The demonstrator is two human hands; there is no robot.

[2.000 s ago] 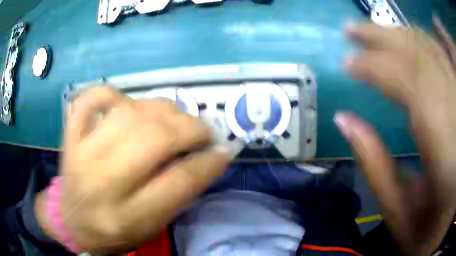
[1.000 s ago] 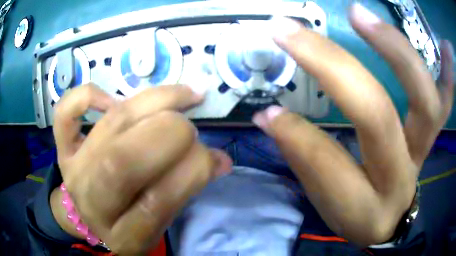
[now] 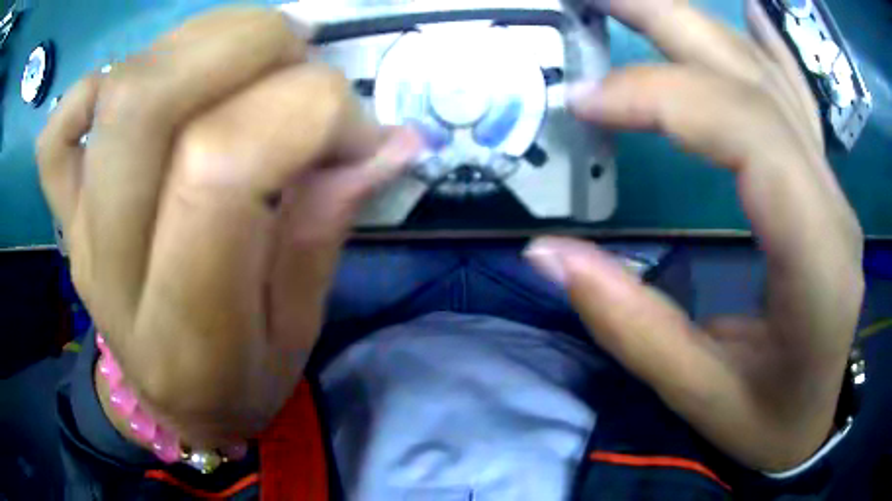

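Observation:
The silver three-ring panel [image 3: 577, 181] lies on the bench at its front edge; its left part is hidden by my left hand. One ring seat [image 3: 460, 93] shows, white with bluish inside, above a dark notch. My left hand [image 3: 220, 205] is over the panel's left part, thumb and forefinger tips together at the ring's lower left; whether a small part is between them cannot be told. My right hand [image 3: 714, 215] is at the panel's right end, fingers spread; a fingertip is close to the panel's right end and the thumb is below the bench edge, with nothing seen between them.
A green-blue bench [image 3: 675, 186] curves across the top. A small round disc [image 3: 36, 73] lies at the far left. A narrow silver strip [image 3: 831, 73] with round shapes lies at the upper right. The wearer's grey-blue clothing [image 3: 455, 391] is below the bench edge.
The panel first came nearer the top of the picture, then shifted left in view. My left hand has moved up with its fingertips at the ring. My right thumb has drawn away from the notch.

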